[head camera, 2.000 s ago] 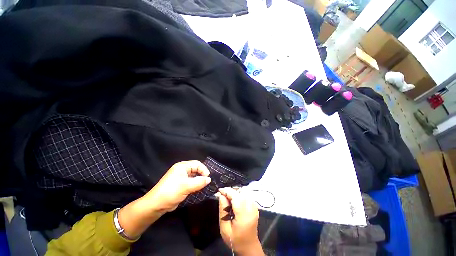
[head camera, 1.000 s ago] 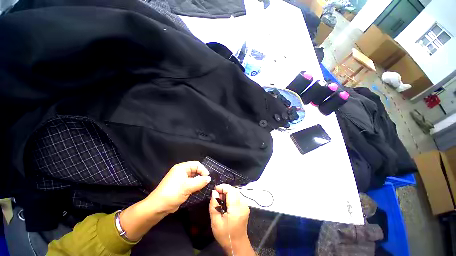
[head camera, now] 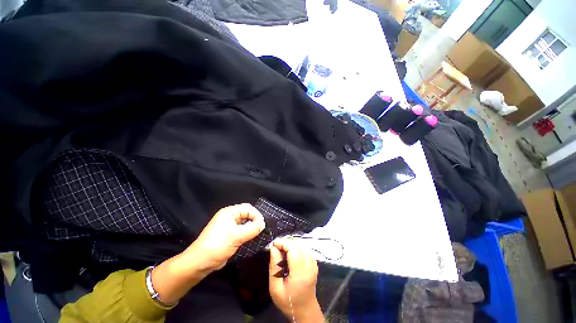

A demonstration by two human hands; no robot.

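A large black coat (head camera: 208, 126) covers the left of the view, with checked lining (head camera: 104, 189) showing where it is turned back. My left hand (head camera: 228, 234) pinches the coat's edge between thumb and fingers. My right hand (head camera: 294, 271) is just right of it, thumb and finger pinched at the same edge; the needle itself is too small to make out. A small dark object (head camera: 281, 267) lies in the right palm. A thread (head camera: 335, 241) loops out over the table beside the right hand. Dark buttons (head camera: 330, 156) sit on the coat front.
A dish (head camera: 376, 142) of dark buttons stands beside the coat. Black thread spools (head camera: 418, 129) with pink ends lie behind it. A smartphone (head camera: 390, 175) lies on the white table (head camera: 404, 246). Dark garments (head camera: 470, 170) and a blue crate (head camera: 496, 271) are at the right.
My right hand has shifted slightly, first left and down, then a little right, staying close to the left hand. My left hand holds its place on the coat edge.
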